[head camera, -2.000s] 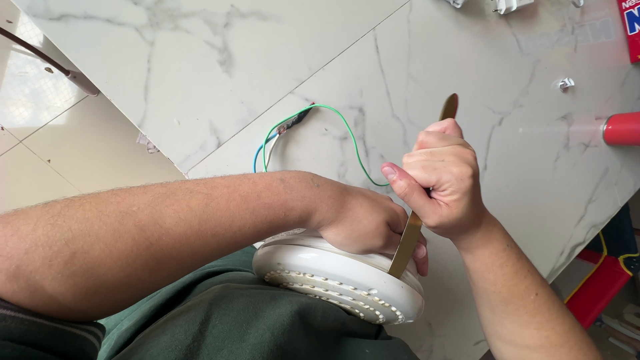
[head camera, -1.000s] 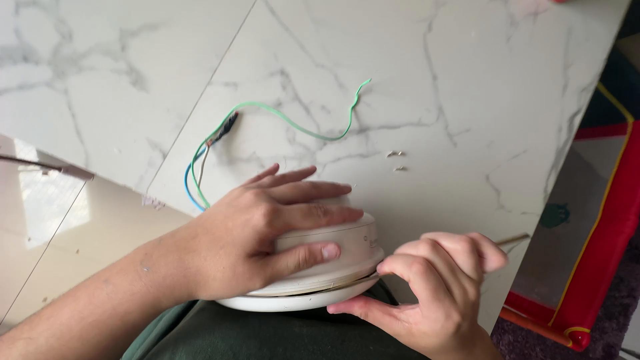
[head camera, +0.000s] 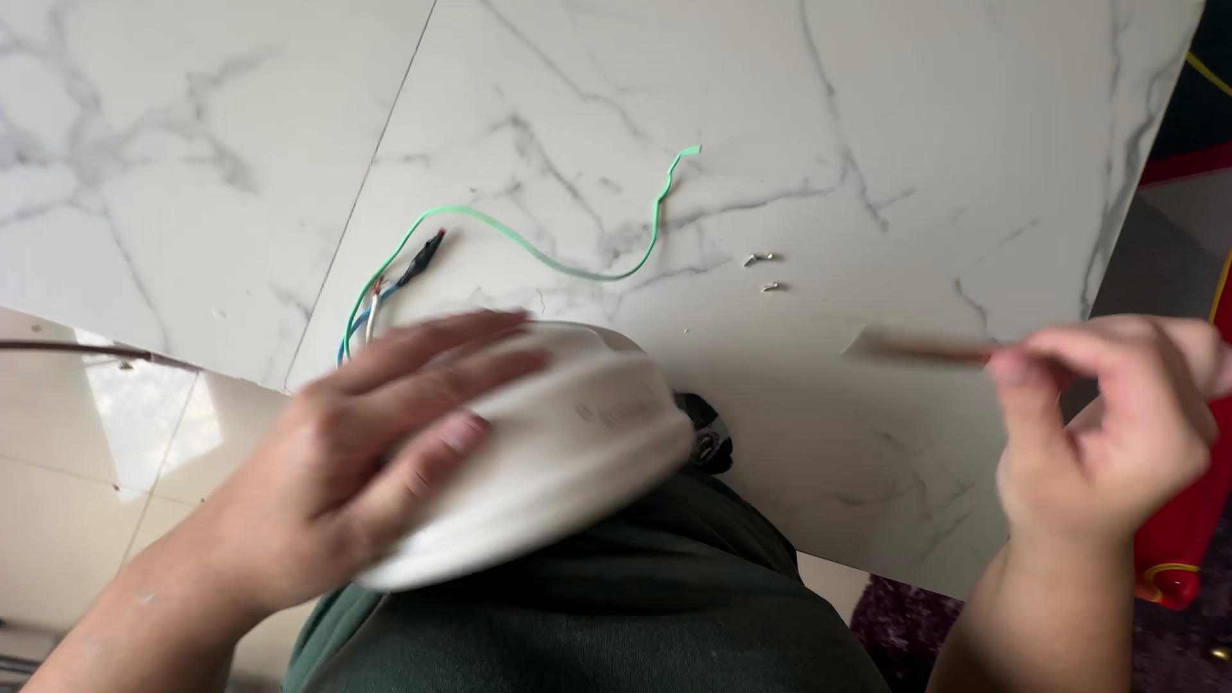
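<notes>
Against my lap, over the table's near edge, a white round lamp housing (head camera: 577, 443) lies tilted and blurred by motion. My left hand (head camera: 395, 433) rests on its left side with the fingers spread over it. To the right and apart from the housing, my right hand (head camera: 1107, 414) grips a thin flat metal blade (head camera: 914, 346), also blurred, pointing left. A green wire (head camera: 539, 255) curves across the table beyond the housing. Near its left end are a blue wire, a white wire (head camera: 372, 316) and a black-taped wire joint (head camera: 422, 258).
Several small screws (head camera: 762, 258) lie on the white marble-patterned table (head camera: 866, 115). Between housing and table shows a black-and-white object (head camera: 707, 433), partly hidden. A brown cord (head camera: 87, 346) runs in at the left. Red fabric with yellow edging (head camera: 1179, 520) is at the right, beside a purple rug (head camera: 900, 626).
My right hand has moved right, away from the housing's rim, with the blade in it. The housing is more tilted than one second ago, with my left hand still on it.
</notes>
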